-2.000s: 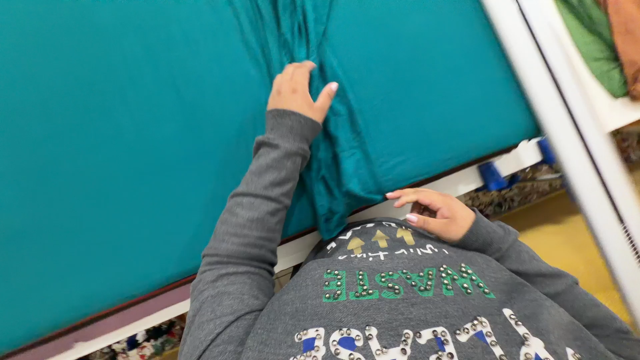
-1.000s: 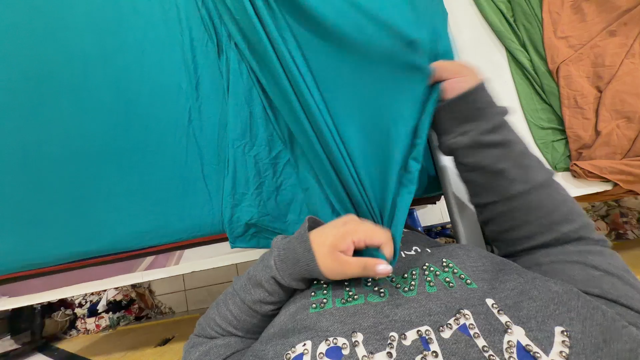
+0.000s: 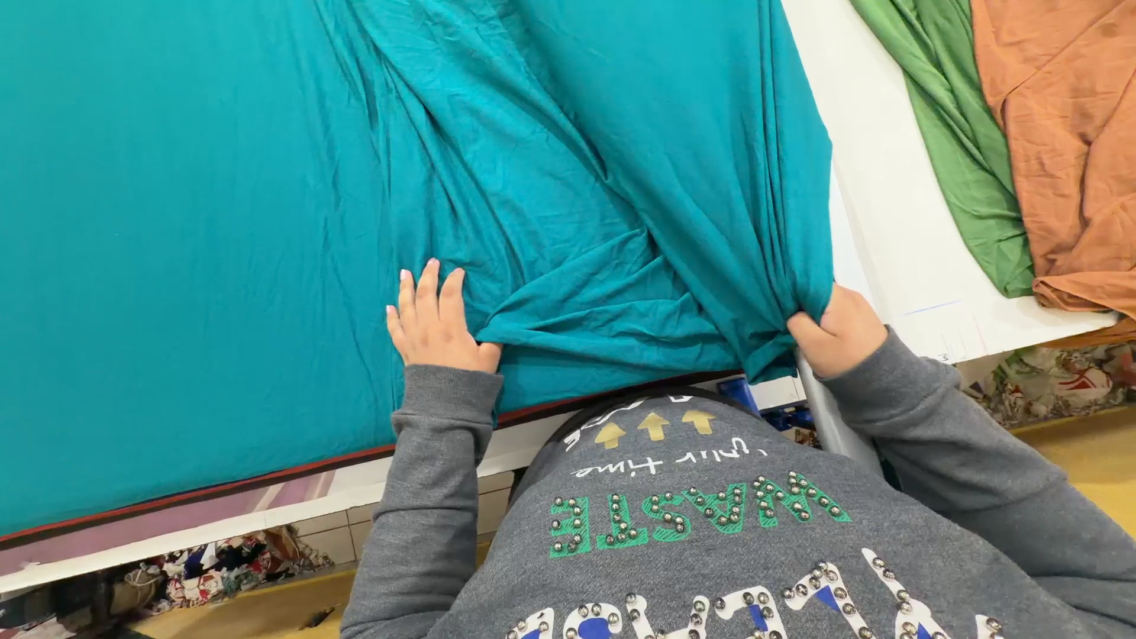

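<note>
Teal fabric (image 3: 195, 231) covers the table from the left edge to right of centre, smooth at the left and creased in the middle. My left hand (image 3: 439, 324) lies palm down on it near the table's front edge, fingers spread. A raised fold of the cloth touches its thumb. My right hand (image 3: 834, 333) grips a gathered corner of the teal fabric at the right, the cloth bunched between thumb and fingers. Long folds run up and away from that grip.
Green fabric (image 3: 967, 177) and rust-brown fabric (image 3: 1074, 160) lie on the white table (image 3: 887, 177) at the right. A grey rail (image 3: 834, 422) passes under my right hand. Fabric scraps (image 3: 240, 564) sit below the table at the left; more (image 3: 1056, 386) are below at the right.
My left hand has left the cloth it was gripping near my body and now rests flat farther left. My right hand has come down closer to the table's front edge with the fabric.
</note>
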